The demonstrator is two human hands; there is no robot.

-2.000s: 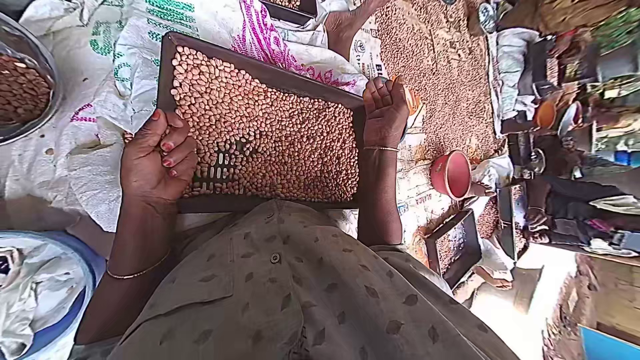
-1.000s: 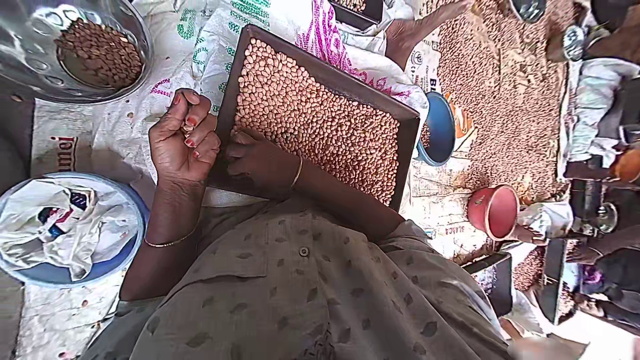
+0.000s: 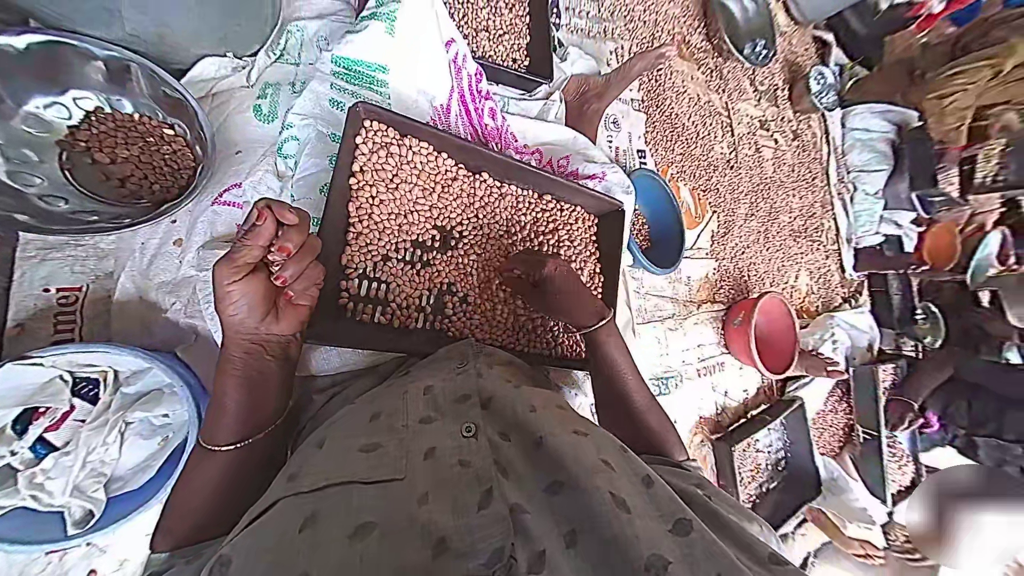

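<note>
A dark rectangular tray (image 3: 612, 240) with a slotted base lies before my body, full of reddish-brown nuts (image 3: 416, 200), which look like peanuts. Bare slots show through at its lower left. My right hand (image 3: 556, 290) reaches over the tray's right half, its fingertips among the nuts; whether it grips any is hidden. My left hand (image 3: 276, 268) is raised beside the tray's left wall, fingers curled in on a few small pieces that look like nuts, partly hidden by the fingers.
A steel basin (image 3: 32, 176) with darker nuts stands upper left, above a blue tub (image 3: 180, 384) holding white cloth. A blue bowl (image 3: 660, 220) and a red bucket (image 3: 772, 334) stand right. A person's foot (image 3: 584, 100) is near the tray. Nuts (image 3: 776, 168) cover the ground beyond.
My right hand was at the tray's right edge, then crossed to its left side near my left hand, and is now back over the right half. My left hand stays curled at the left.
</note>
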